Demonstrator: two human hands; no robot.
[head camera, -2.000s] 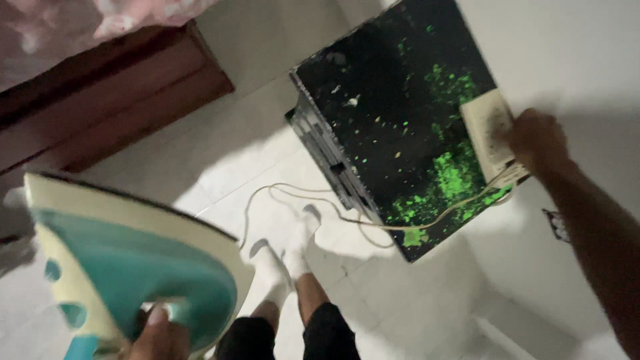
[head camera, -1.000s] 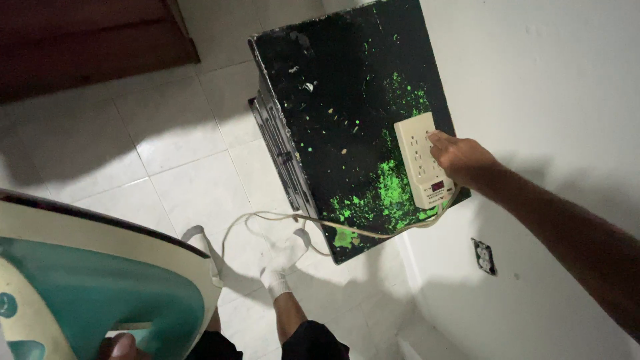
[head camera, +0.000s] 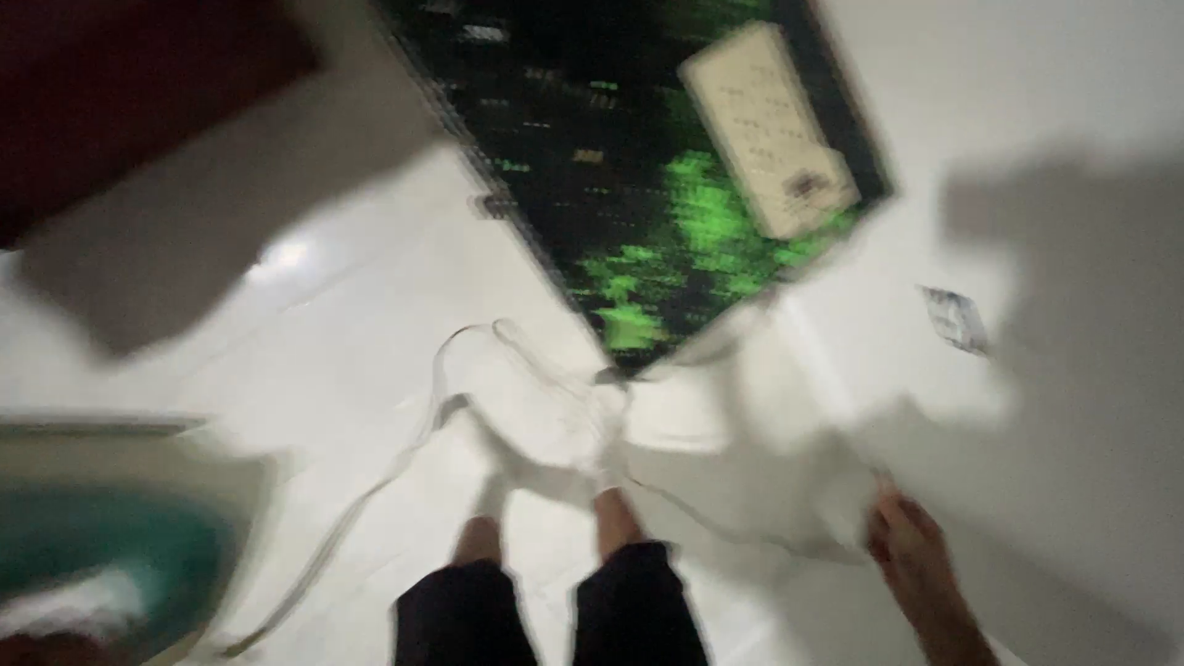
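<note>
A teal and cream clothes iron (head camera: 120, 518) is at the lower left. My left hand (head camera: 55, 649), mostly cut off by the bottom edge, grips its handle. From the iron a pale cord (head camera: 356, 509) runs over the floor past my feet and on towards the right. My right hand (head camera: 911, 546) is low at the right with its fingers closed at the end of this cord; blur hides whether a plug is between them. A cream power strip (head camera: 763, 134) with several sockets lies on a black box top (head camera: 555, 120) splashed with green, away from both hands.
My legs in dark shorts (head camera: 462, 606) are at bottom centre, with my feet on the pale tiled floor (head camera: 305, 351) near the box's corner. A white wall (head camera: 1045, 83) with a wall socket (head camera: 955, 319) stands at the right. Dark red furniture (head camera: 139, 102) is at upper left.
My right hand has left the power strip and moved down, away from the box, with a stretch of cord now leading to it. The iron remains in my left hand. The view has shifted and is blurred.
</note>
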